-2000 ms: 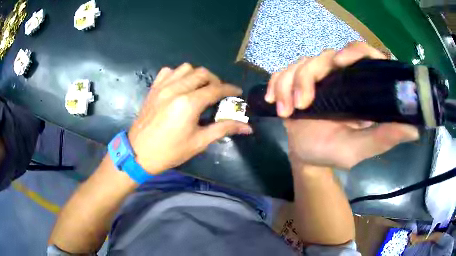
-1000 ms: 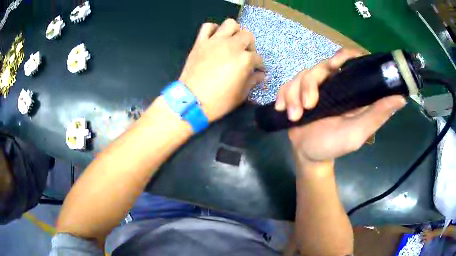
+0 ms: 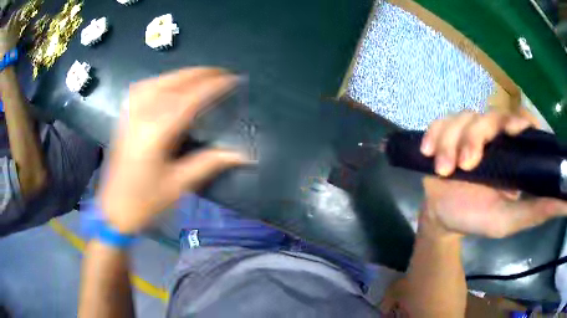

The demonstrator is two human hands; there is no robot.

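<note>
My left hand (image 3: 163, 140) is blurred, over the left part of the dark green bench, with thumb and fingers apart. Nothing shows between them, though the palm side is partly hidden. My right hand (image 3: 475, 168) is closed around the black electric screwdriver (image 3: 497, 160), which lies roughly level with its narrow end pointing left. A small silvery glint shows near its tip. White plastic housings with brass-coloured bits (image 3: 161, 32) lie at the upper left. The cardboard tray (image 3: 416, 71) holds a mass of tiny silvery-blue screws.
A neighbouring worker's arm (image 3: 22, 124) with a blue band is at the left, by a gold-coloured parts pile (image 3: 56, 36). Dark specks (image 3: 248, 130) lie mid-bench. A white piece (image 3: 525, 48) is on the brighter green strip. The power cord (image 3: 516, 274) runs at lower right.
My left hand has moved from the screw tray to the left and opened. In the picture, the screwdriver and right hand sit farther right and lower. The neighbour's arm has come into view.
</note>
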